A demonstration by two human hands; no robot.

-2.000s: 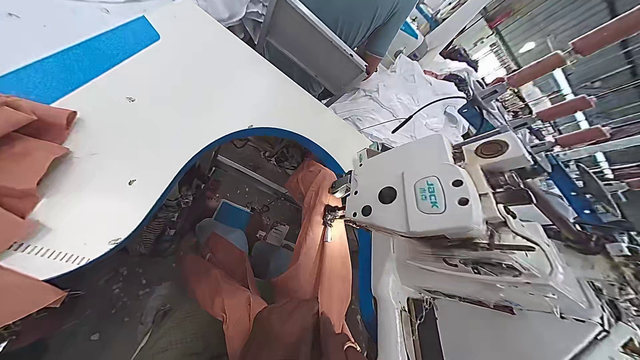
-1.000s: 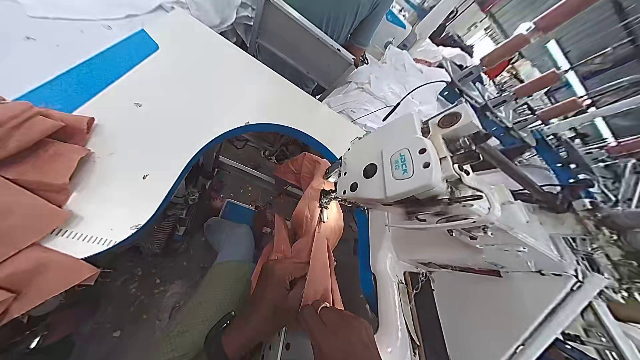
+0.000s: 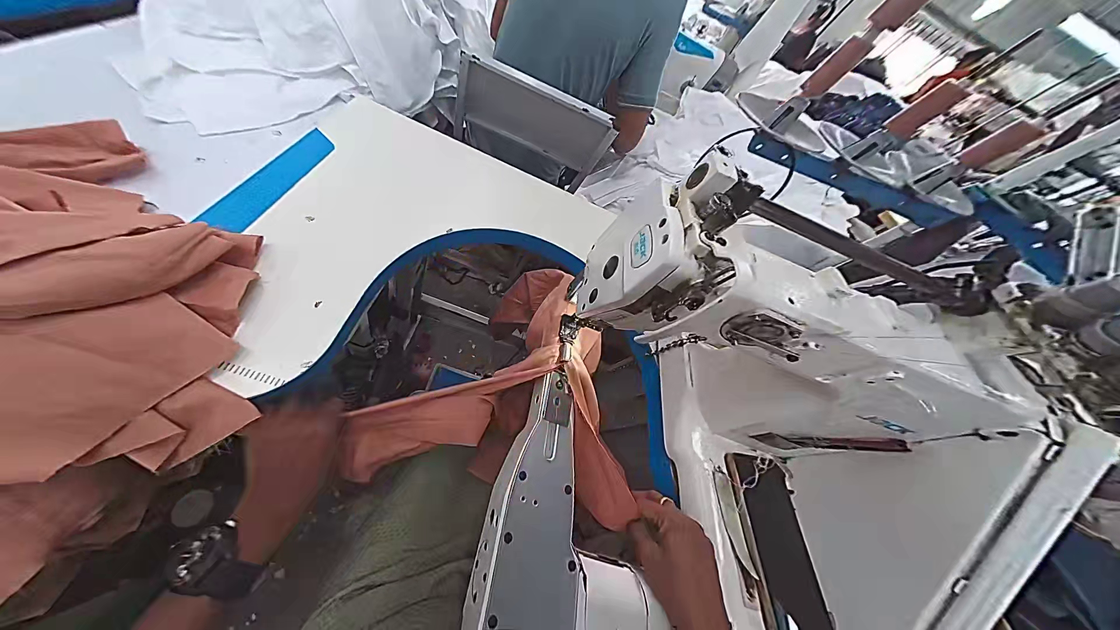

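Observation:
An orange-brown fabric piece point(image 3: 420, 424) runs under the presser foot point(image 3: 567, 337) of a white Jack sewing machine point(image 3: 639, 262), and lies around its narrow metal arm point(image 3: 534, 499). My right hand point(image 3: 674, 542), with a ring on one finger, grips the cloth edge right of that arm. On the other side, my left hand point(image 3: 297, 437) is blurred beside the left end of the stretched cloth; its fingers are too unclear to show a grip. A dark watch point(image 3: 214, 560) is on the left wrist. A pile of similar fabric point(image 3: 114, 324) lies on the white table at left.
The white table point(image 3: 385, 166) has a curved cut-out with blue edging point(image 3: 472, 234). White cloth point(image 3: 289, 52) lies at its far side. Beyond stands a grey metal panel point(image 3: 534, 109), with a person in a blue-grey shirt point(image 3: 577, 44) behind it. Thread cones point(image 3: 927, 109) stand at upper right.
My hands, together on the cloth below the needle one second ago, are now apart, left hand out to the left. The machine's narrow arm now shows between cloth parts. The view has shifted.

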